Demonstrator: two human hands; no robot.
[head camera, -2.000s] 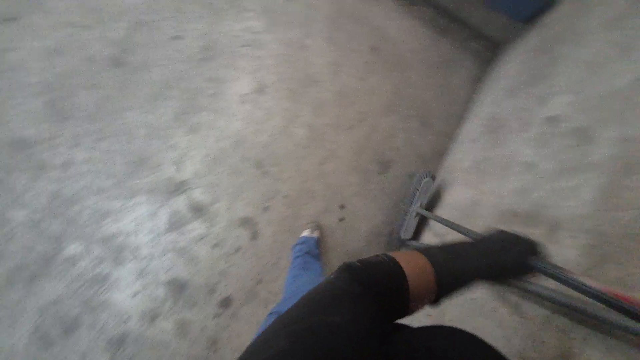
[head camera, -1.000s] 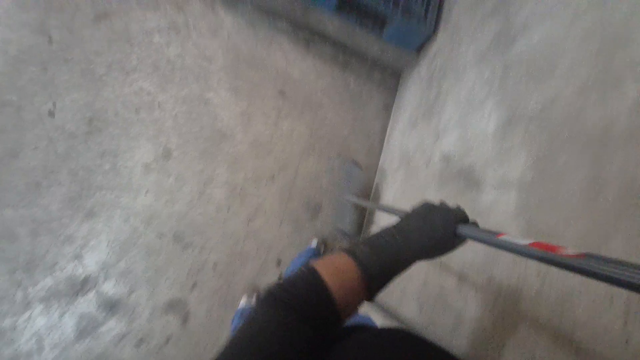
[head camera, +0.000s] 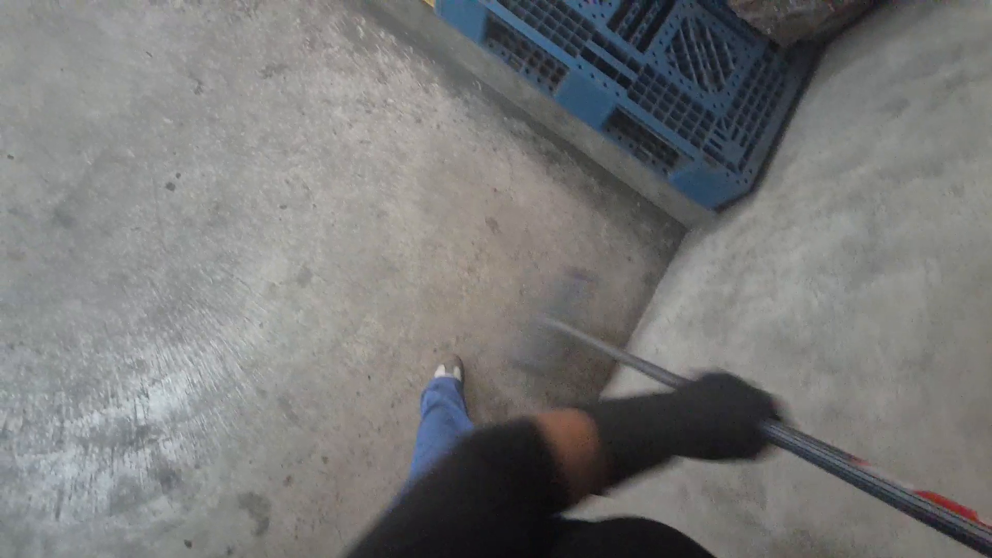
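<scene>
My left hand (head camera: 725, 415), in a dark glove, grips the dark pole (head camera: 868, 480) of a push broom. The pole slants from the right edge down to the broom head (head camera: 554, 325), which is blurred and low over or on the concrete floor, near the base of the wall. Red and white marking shows on the pole to the right of the hand. My right hand is not in view. A black sleeve covers the left forearm, with a bare band of skin above the glove.
A blue plastic pallet (head camera: 604, 97) sits on a low concrete ledge (head camera: 566, 139) at the top. The ledge meets a concrete wall (head camera: 868, 256) on the right. A foot in a shoe (head camera: 451, 368) and a blue trouser leg (head camera: 438, 422) show on the floor (head camera: 271, 256).
The view has shifted, and much more of the blue pallet and ledge now shows. The gloved hand keeps hold of the pole throughout. The broom head has become blurred since the earliest frame.
</scene>
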